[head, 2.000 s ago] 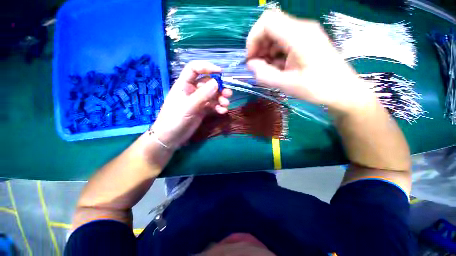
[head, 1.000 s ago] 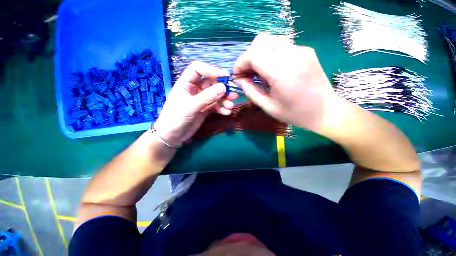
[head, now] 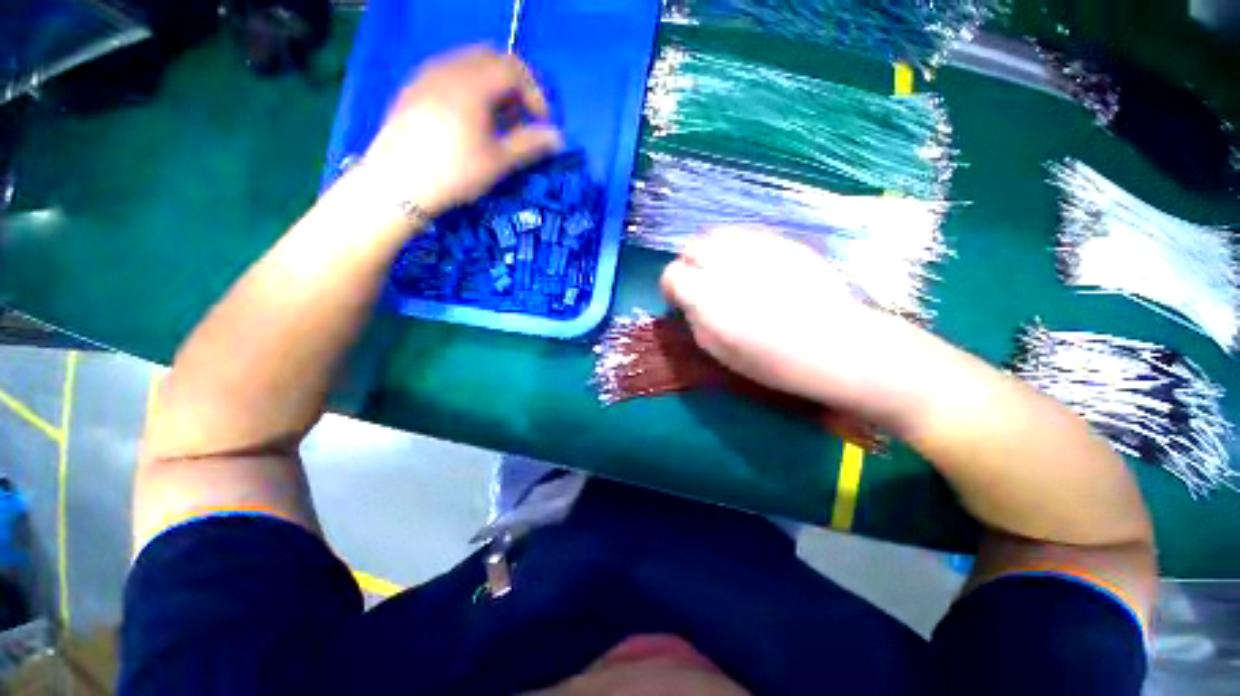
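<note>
My left hand [head: 469, 129] is over the blue tray [head: 608, 258], blurred, with its fingers curled above the heap of dark-blue connector housings [head: 530, 245]. I cannot tell whether it holds anything. A thin pale line [head: 514, 25] shows in the tray beyond it. My right hand [head: 762, 299] is over the near edge of the violet wires [head: 748, 204] and the brown wires [head: 653, 356]. Its fingertips are bunched near the left part of the brown bundle. Whether they grip a wire is hidden.
Green wires [head: 816, 116] and a darker blue-green bundle [head: 830, 21] lie beyond. White wires [head: 1156, 252] and a black-and-white streaked bundle [head: 1129, 394] lie at the right. A yellow tape strip [head: 847, 487] marks the green table [head: 476, 401] near its front edge.
The view has shifted left. My hands, together at a blue housing a second ago, are now apart. My left hand has moved over the tray, my right over the brown wires.
</note>
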